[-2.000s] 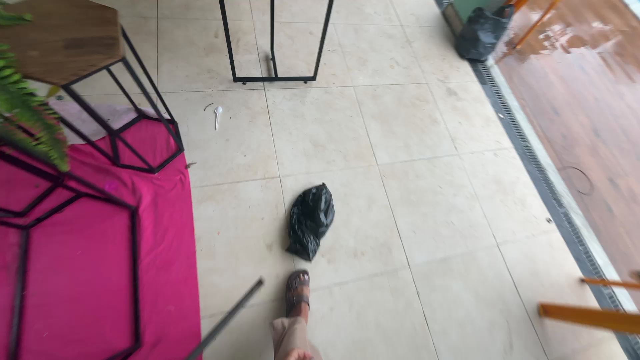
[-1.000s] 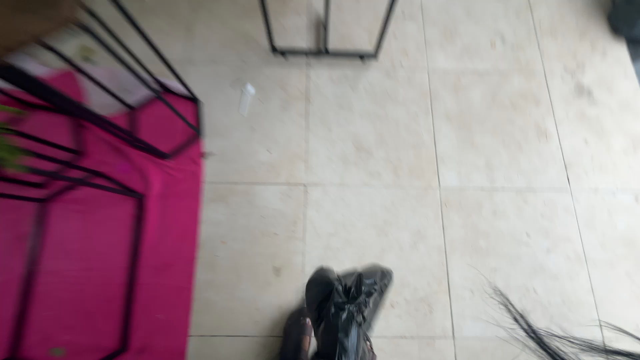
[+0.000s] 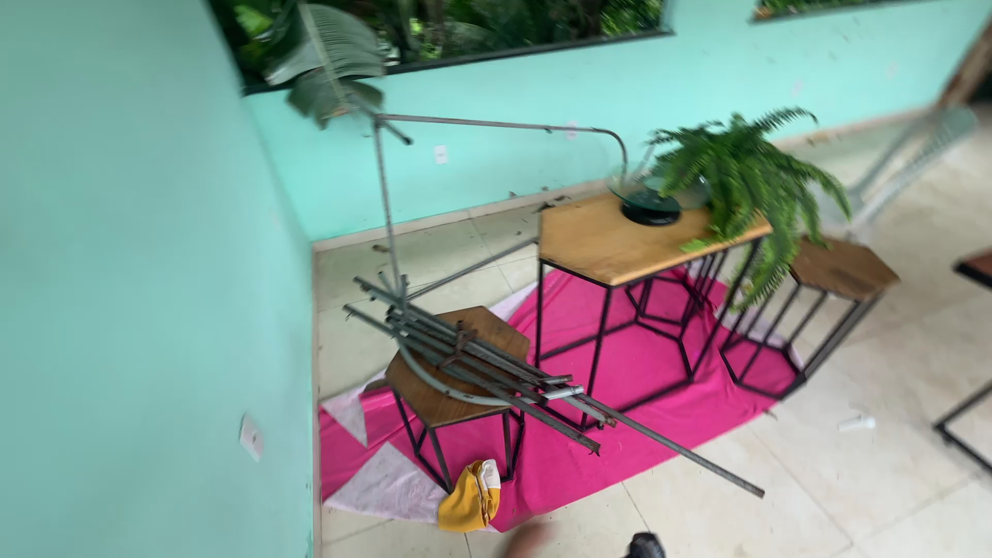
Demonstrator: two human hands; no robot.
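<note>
At the bottom edge is a blurred patch of skin, which seems to be part of my left hand [image 3: 528, 540]; what it holds, if anything, is hidden. My right hand is out of view. A small black object [image 3: 645, 545] shows to the right of the skin, mostly cut off by the frame. Nearest the skin, a yellow and white cloth [image 3: 470, 496] lies beside a low hexagonal wooden stool [image 3: 496, 333]. Several metal tubes [image 3: 480, 368] are piled across that stool, some rusty at the ends. A bent metal tube frame [image 3: 496, 122] stands up behind them.
A pink cloth [image 3: 651, 426] covers the floor under a taller hexagonal table [image 3: 589, 236] bearing a glass dish [image 3: 659, 190] and a fern [image 3: 736, 170]. Another stool [image 3: 845, 267] stands right, before a blurred clear chair [image 3: 907, 167]. A small white item [image 3: 856, 423] lies on the tiles. Turquoise wall [image 3: 147, 271] bounds the left.
The view has swung far left and up, to the wall corner and piled tubes. The black plastic bag on the floor two seconds ago was at my feet one second ago.
</note>
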